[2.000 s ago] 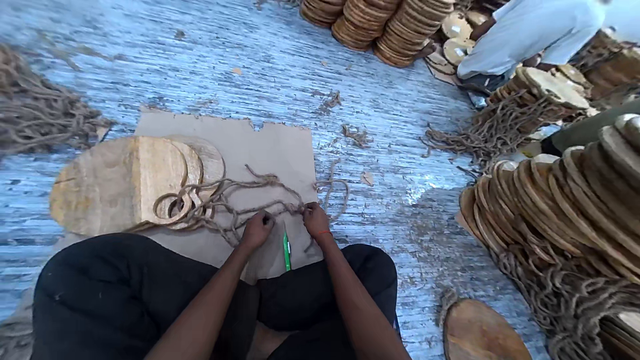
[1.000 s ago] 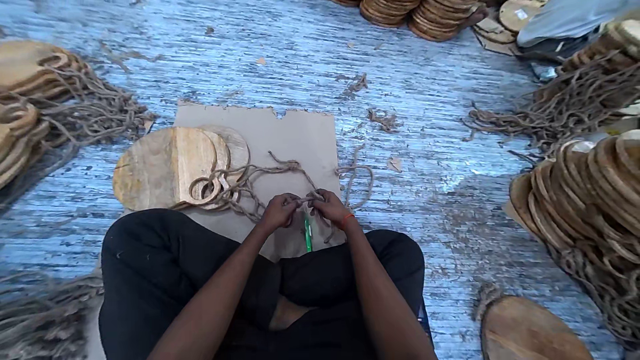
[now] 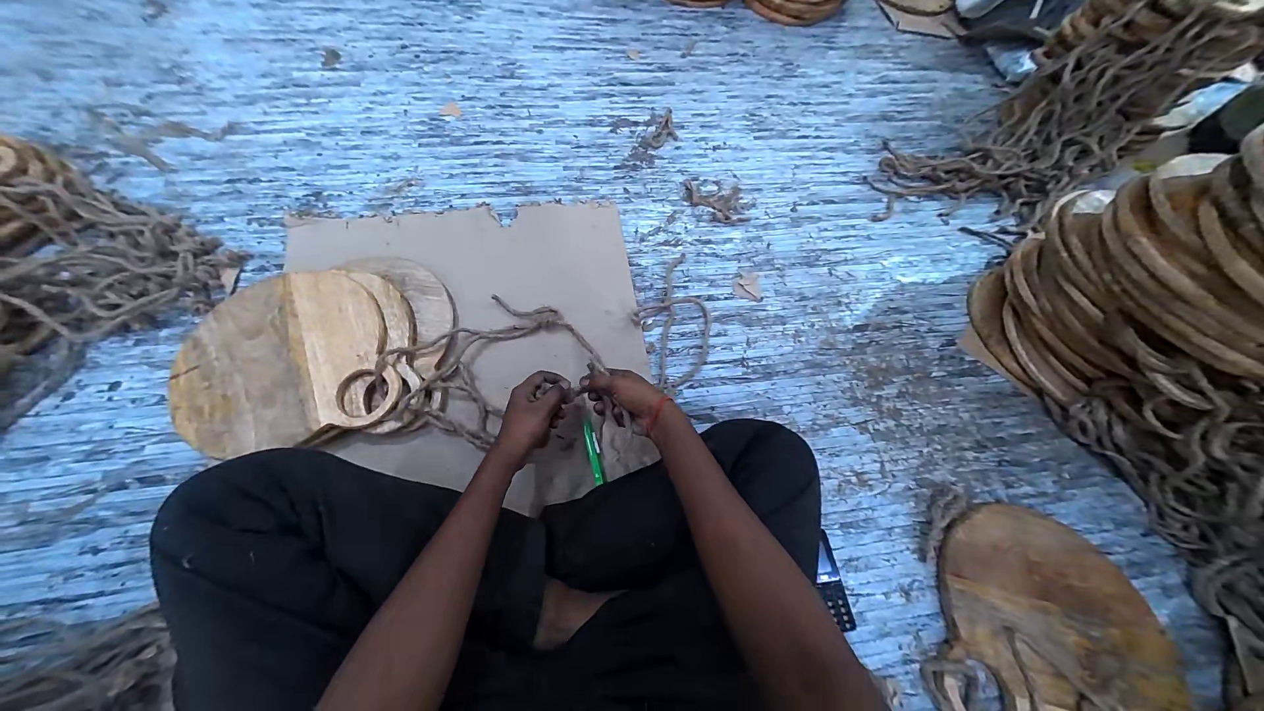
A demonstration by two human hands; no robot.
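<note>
My left hand (image 3: 534, 407) and my right hand (image 3: 624, 396) are close together over a cardboard sheet (image 3: 464, 237). Both pinch a brown jute rope (image 3: 573, 336) between bent fingers; the exact bit held is partly hidden. From the hands the rope runs left to several round wooden boards (image 3: 267, 355), fanned in an overlapping pile, and passes around their ring-shaped handles (image 3: 363, 397). A green pen-like tool (image 3: 593, 452) lies just below the hands, against my leg. Another loop of rope (image 3: 691, 326) lies over the sheet's right edge, partly on the floor.
Stacked wooden boards with hanging ropes (image 3: 1136, 286) stand at the right, with a rope heap (image 3: 1047, 128) behind. More roped boards (image 3: 109, 257) are at the left. A single board (image 3: 1057, 602) lies lower right. A dark keypad device (image 3: 835, 590) is beside my knee. Rope scraps (image 3: 716, 200) dot the floor.
My hands stay close together on the rope, with the fingers shifting a little. The boards on the sheet have not plainly moved. The view has swung.
</note>
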